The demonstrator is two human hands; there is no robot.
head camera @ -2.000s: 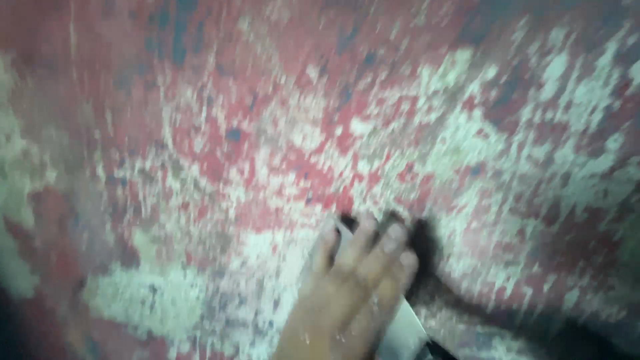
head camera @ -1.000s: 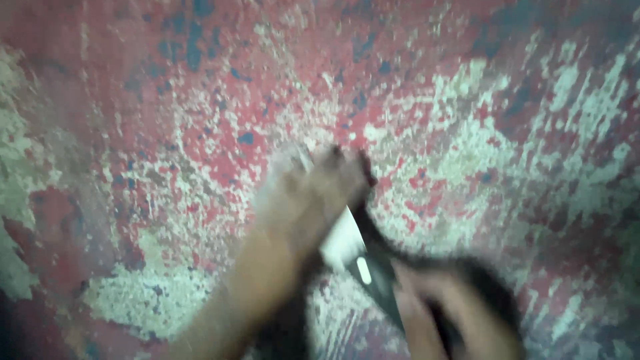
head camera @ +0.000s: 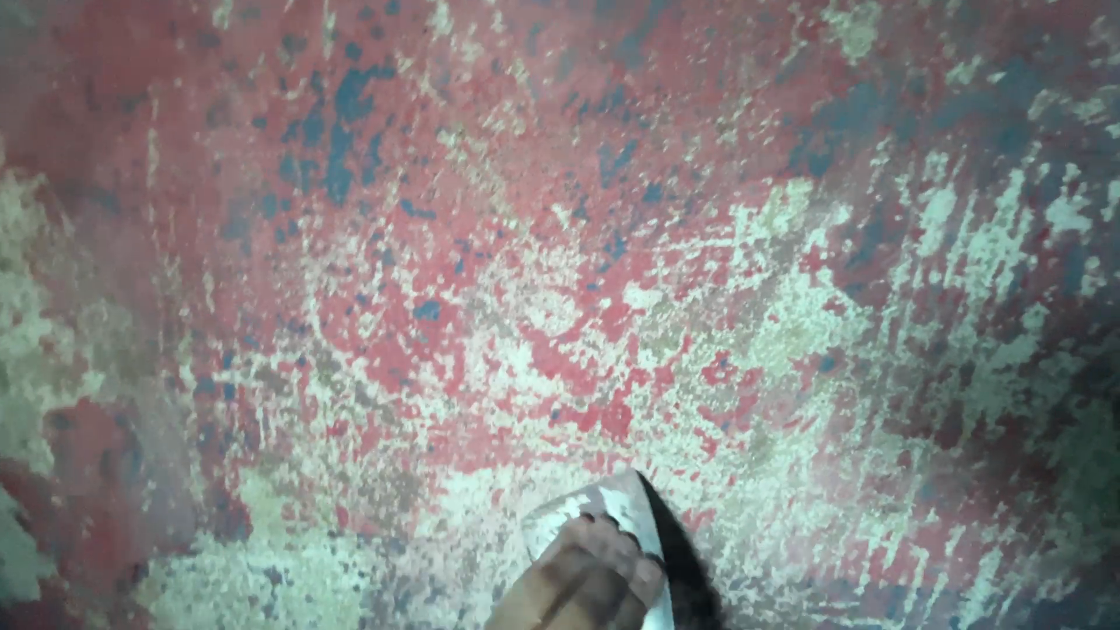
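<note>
A broad metal scraper blade lies against a painted surface at the bottom centre, its wide edge pointing up the view and tilted. My left hand comes in from the bottom edge, its fingers together and pressed on the face of the blade. Pale residue marks the metal near the fingertips. The scraper's handle is out of the frame, and so is my right hand. A dark shadow falls along the blade's right side.
The worn surface fills the view, with red paint, blue patches and scratched pale areas. Its lower right corner is in shadow.
One second ago both hands showed, my right hand at the scraper's handle. Since then my left hand and the blade have moved down the view, and my right hand has left it.
</note>
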